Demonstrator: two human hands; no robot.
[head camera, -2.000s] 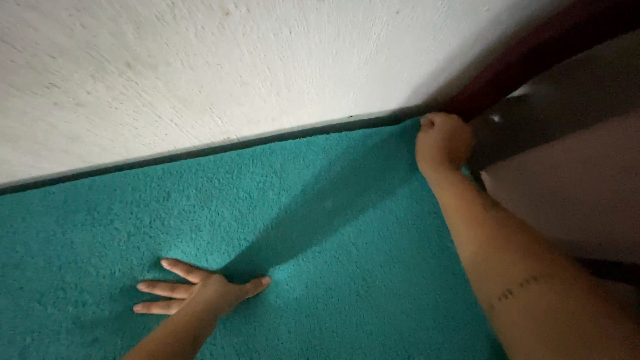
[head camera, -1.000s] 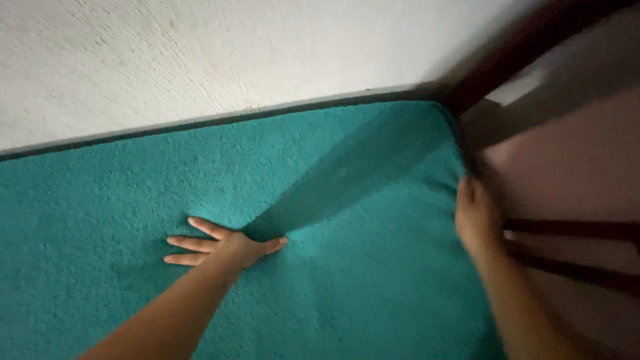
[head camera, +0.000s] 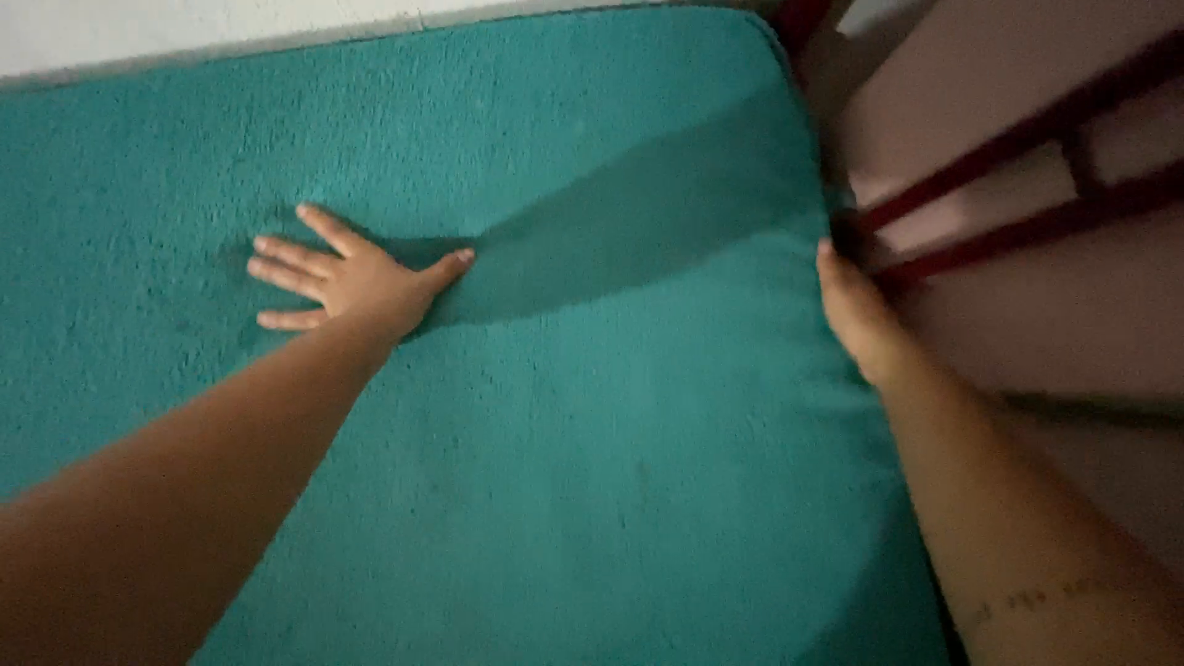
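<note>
A teal fabric cover (head camera: 592, 388) lies over what looks like a mattress, with a rounded corner at the upper right. Spread flat on its top, my left hand (head camera: 361, 282) presses down with the fingers apart and holds nothing. My right hand (head camera: 856, 310) is at the right edge of the cover, its thumb side showing and its fingers hidden over the side. Small creases run in the fabric beside and below that hand. Whether the right fingers grip the cloth cannot be seen.
A rough white wall (head camera: 203, 28) borders the far edge of the cover. Dark red frame bars (head camera: 1008, 166) stand just past the right edge, close to my right hand. Behind them is a pinkish surface (head camera: 1054, 324).
My right hand has moved from the far right corner, where it held the cover's edge, down along the right side. My left hand stays spread on the cover. The view has shifted.
</note>
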